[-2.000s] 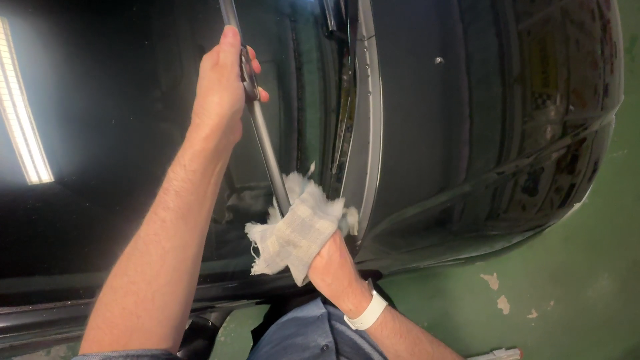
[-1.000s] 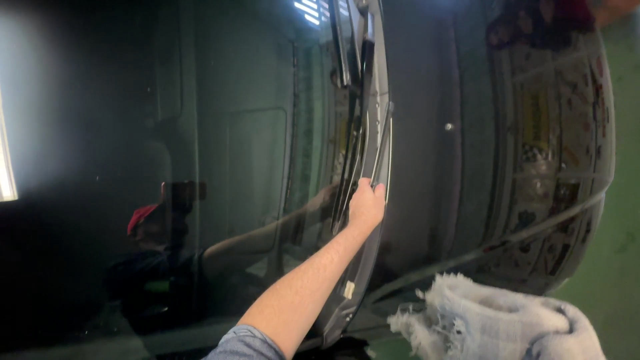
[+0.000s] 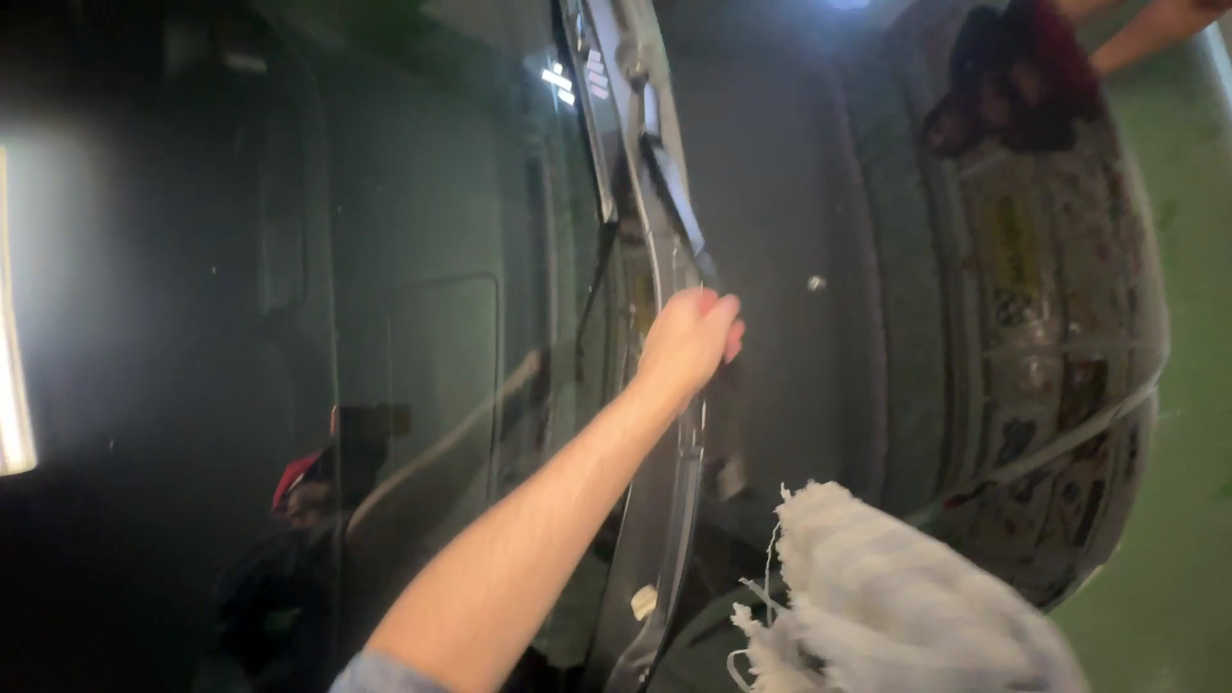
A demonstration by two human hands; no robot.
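My left hand has its fingers curled at the lower end of a dark wiper arm, over the seam between a car's dark windscreen and its hood. Another wiper lies along the glass edge, above and left of the hand. At lower right, a pale, frayed cloth is held up over the hood, near the camera. It covers my right hand, whose fingers are hidden.
A co-worker's forearms reach in at the top right, beside the front of the car. Green floor runs along the right side. The cowl trim bears a small pale piece. The glass and hood carry strong reflections.
My left hand was on a raised rod with the cloth against it; a second ago it was at the cowl. The cloth has moved away from the rod to the lower right.
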